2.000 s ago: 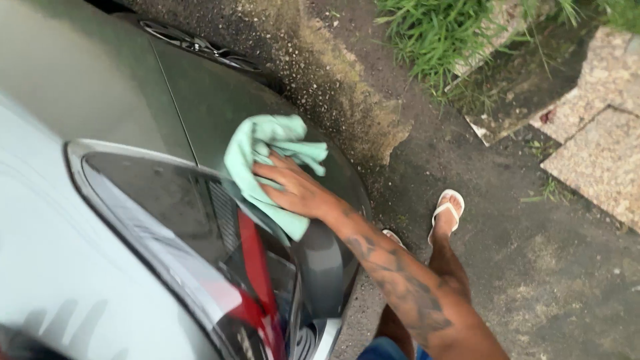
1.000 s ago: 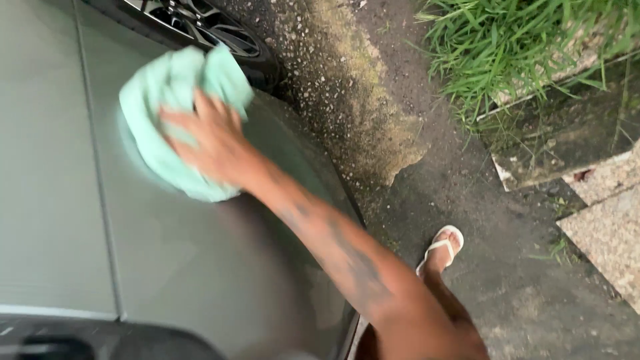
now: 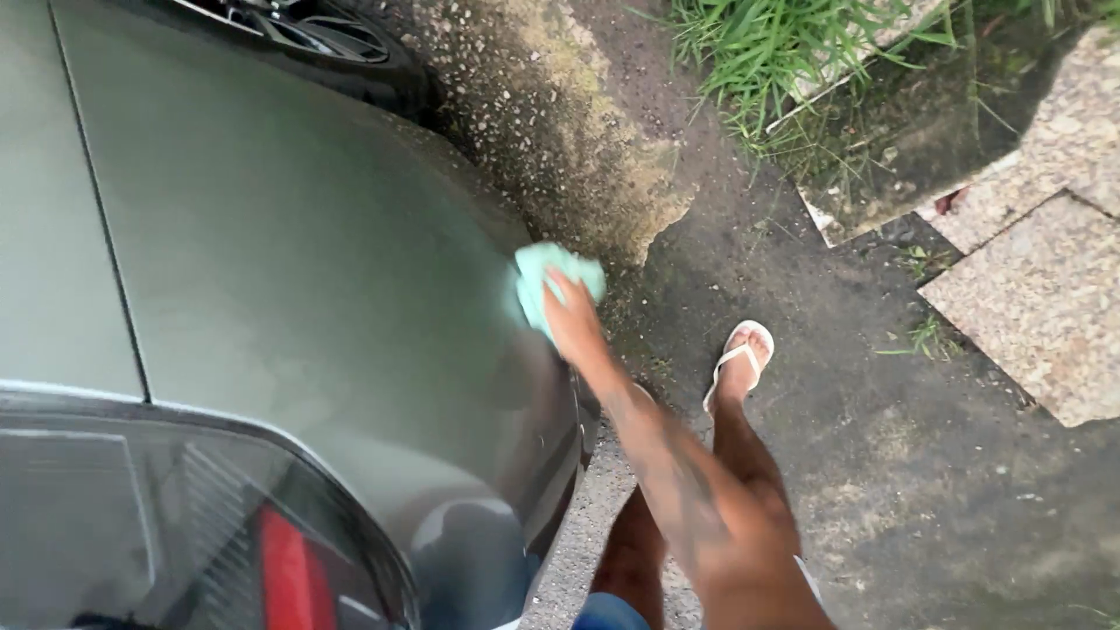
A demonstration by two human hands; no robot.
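Note:
My right hand (image 3: 573,319) reaches in from the lower right, with a mint-green cloth (image 3: 547,284) held in its fingers. The cloth lies against the rounded edge of the grey-green car's rear body panel (image 3: 350,254), below and to the right of the wheel (image 3: 332,39). Hand and cloth are somewhat blurred, and the cloth hides some of the fingers. A dark window with a red tail light (image 3: 293,569) fills the lower left. My left hand is not in view.
My foot in a white flip-flop (image 3: 739,363) stands on dark, rough ground (image 3: 875,490). Grass (image 3: 770,52) grows at the upper right beside a mossy slab (image 3: 910,131) and speckled stone slabs (image 3: 1041,306). A pale concrete patch (image 3: 569,131) borders the car.
My right hand has moved with the cloth from the panel near the wheel to the panel's outer edge. The cloth looks more bunched than one second ago.

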